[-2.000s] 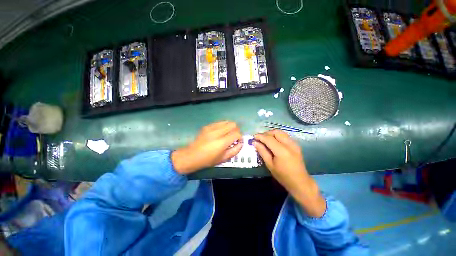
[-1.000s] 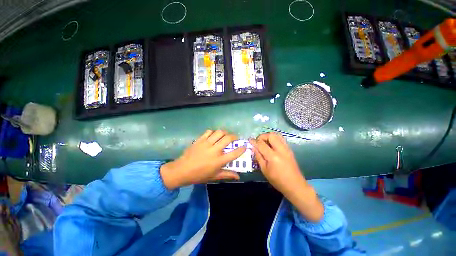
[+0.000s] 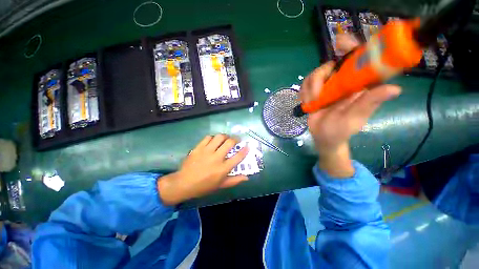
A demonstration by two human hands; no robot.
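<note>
A phone assembly (image 3: 248, 161), pale face with dark cutouts up, lies on the mat near the bench edge. My left hand (image 3: 212, 164) rests over its left part, hiding it, fingers holding it. My right hand (image 3: 339, 113) is around the orange electric screwdriver (image 3: 362, 68), thumb apart; the barrel hides part of the hand. The screwdriver's dark tip is over the right side of the round screw dish (image 3: 283, 112). Tweezers (image 3: 267, 142) lie on the mat between phone and dish.
A black foam tray (image 3: 126, 84) at left holds several phones, its middle slot empty. A second phone tray (image 3: 326, 39) lies behind the screwdriver. White scraps (image 3: 53, 182) lie on the mat. A binder clip (image 3: 386, 156) and black cord (image 3: 429, 113) are at right.
My right hand has left the phone and taken hold of the screwdriver, its tip now over the dish. My left hand stays on the phone. The whole view has shifted, with trays and dish further left.
</note>
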